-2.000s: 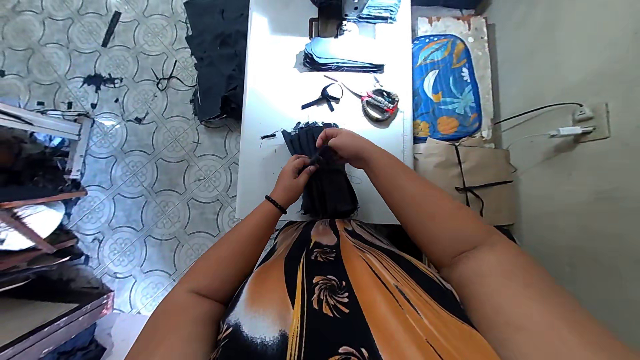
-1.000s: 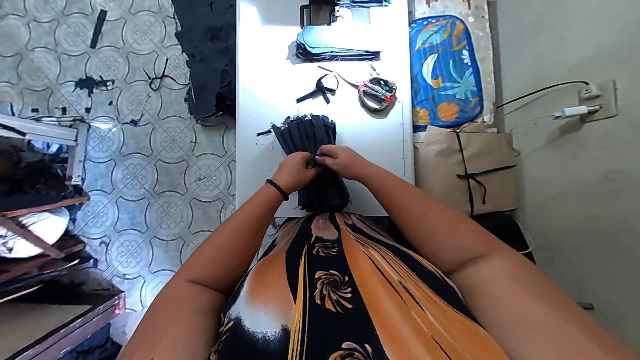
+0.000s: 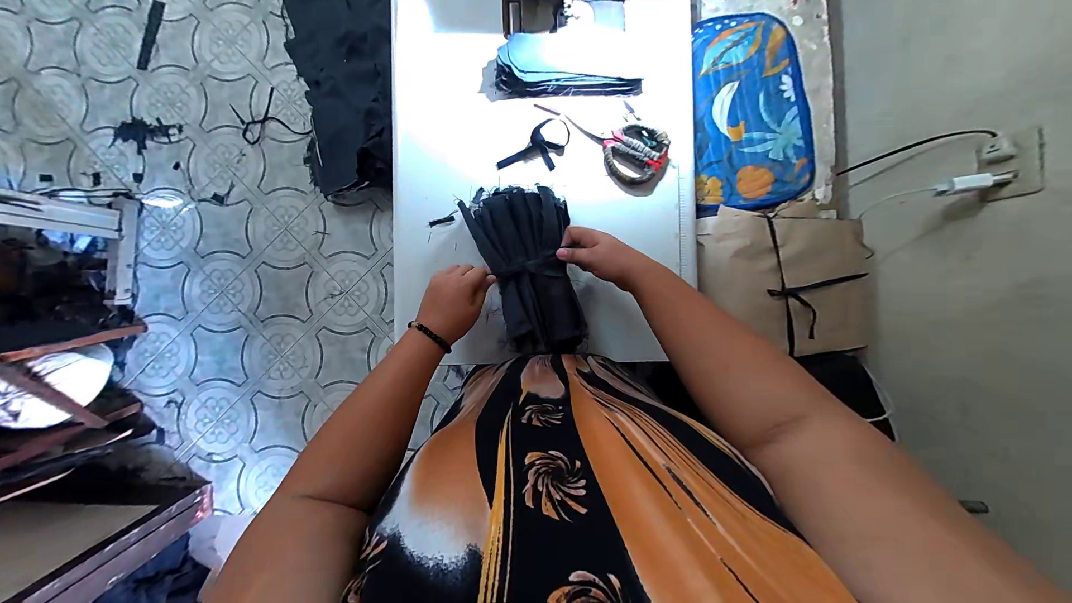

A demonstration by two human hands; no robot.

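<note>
A bundle of dark fabric pieces point(image 3: 540, 310) lies on the white table at its near edge, with a dark fabric strip point(image 3: 532, 268) around its middle. My left hand point(image 3: 456, 300) is at the bundle's left side, fingertips pinched by the strip's level. My right hand point(image 3: 601, 254) pinches at the right side, where the strip meets the edge of the bundle. Whether each hand grips a strip end is hard to see, most clearly so on the left. Beyond the bundle lie a looped dark strip point(image 3: 536, 147) and scissors with wrapped handles point(image 3: 636, 155).
A stack of cut fabric pieces point(image 3: 565, 71) lies farther back, before part of a sewing machine point(image 3: 532, 15). Dark cloth point(image 3: 339, 100) hangs at the table's left. On the right are a blue patterned pouch point(image 3: 751, 109) and a tied brown paper package point(image 3: 741, 268).
My hands were together at the middle of the bundle; now they are apart, one at each side. The strip around the bundle now shows between them.
</note>
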